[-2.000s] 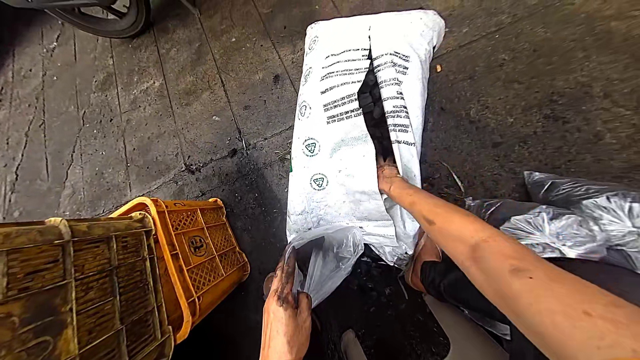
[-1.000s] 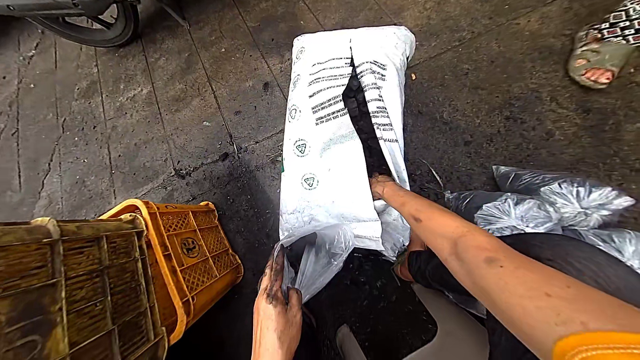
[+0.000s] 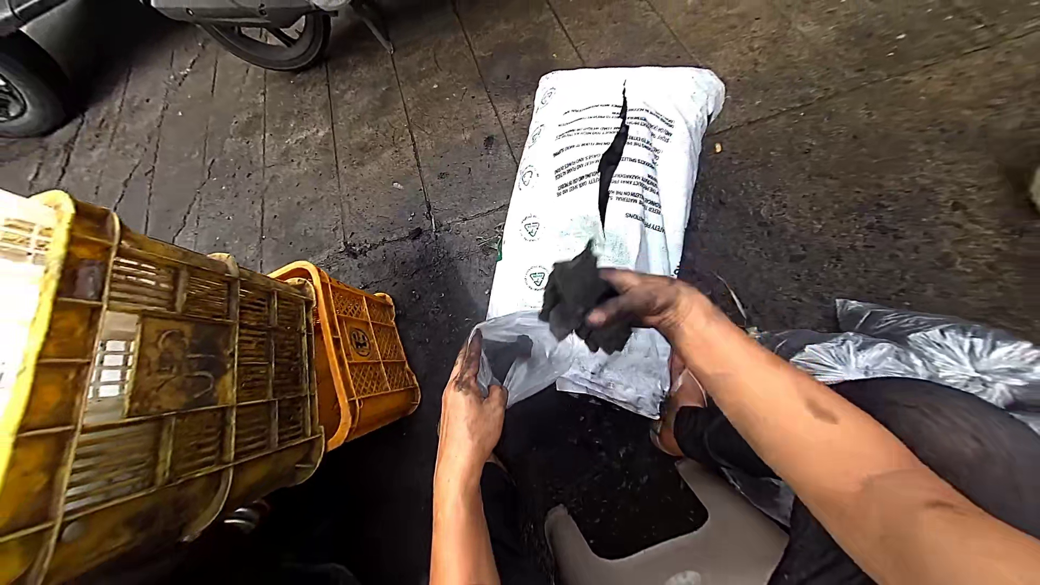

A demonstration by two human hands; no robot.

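A large white woven sack (image 3: 561,195) with printed writing lies on the ground in front of me, slit lengthwise. Black lumps that look like charcoal (image 3: 581,296) are in my right hand (image 3: 650,301), over the sack's near end. My left hand (image 3: 475,406), smudged black, grips the rim of a clear plastic bag (image 3: 528,345), whose mouth is just left of and below the lumps. Something dark shows in that bag. Both hands' fingertips are stained.
Left of me stand a dirty yellow plastic crate (image 3: 268,349) and an orange one (image 3: 366,349). Filled, tied plastic bags (image 3: 934,357) lie at the right by my leg. Wheels of a parked motorbike (image 3: 301,41) are at upper left. Between my feet is a dark surface with black bits (image 3: 605,479).
My right hand, earlier in the sack's slit, has come out holding black lumps and is now over the near end, close to the bag. A person's sandalled foot at upper right is out of view.
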